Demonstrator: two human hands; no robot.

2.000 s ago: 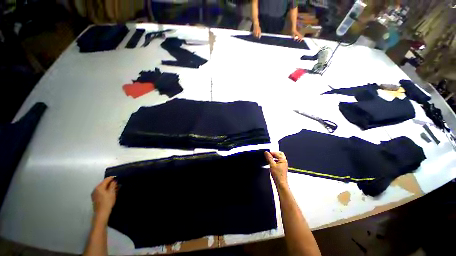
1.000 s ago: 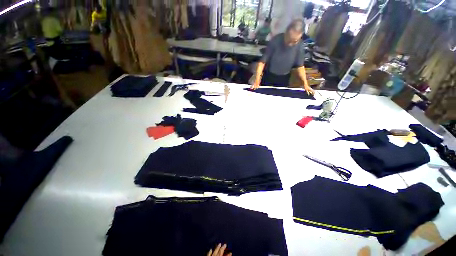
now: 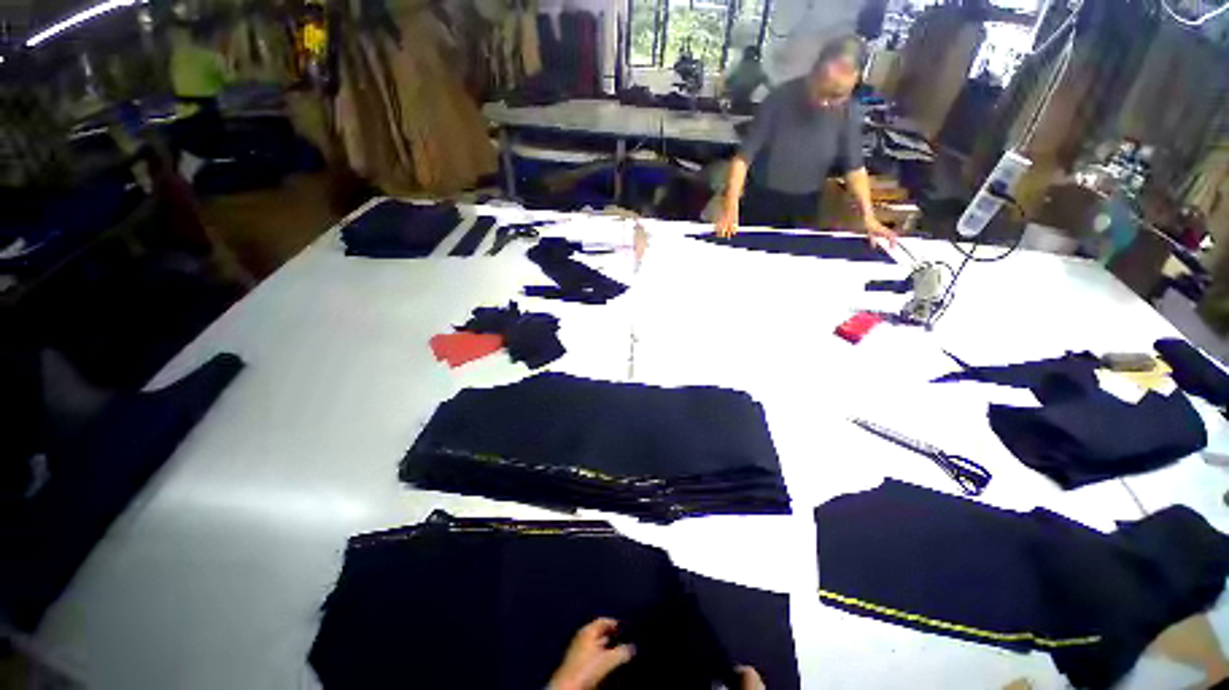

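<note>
A dark panel (image 3: 472, 593) lies at the near table edge, with thin yellow dashes along its far edge. Its right part is folded or raised, and another dark layer (image 3: 755, 607) shows to the right. My left hand (image 3: 593, 656) is on the panel at the bottom, fingers bent; whether it pinches cloth is unclear. My right hand (image 3: 748, 678) shows only as fingertips at the bottom edge, at the end of the fold, and seems to hold it. A stack of dark panels (image 3: 607, 438) with yellow-flecked edges lies just beyond, untouched.
Dark panels with a yellow line (image 3: 943, 566) lie right, shears (image 3: 930, 452) beyond them. Folded dark cloth (image 3: 1098, 434) is far right. Scraps (image 3: 519, 333) and a red-orange piece (image 3: 465, 349) lie beyond the stack. A person (image 3: 809, 148) handles a dark strip at the far edge, near a cutting machine (image 3: 927, 290).
My hands have left the near panel's far corners and are now low at the bottom edge. The panel has moved nearer and its right part is now folded. The view has tilted up.
</note>
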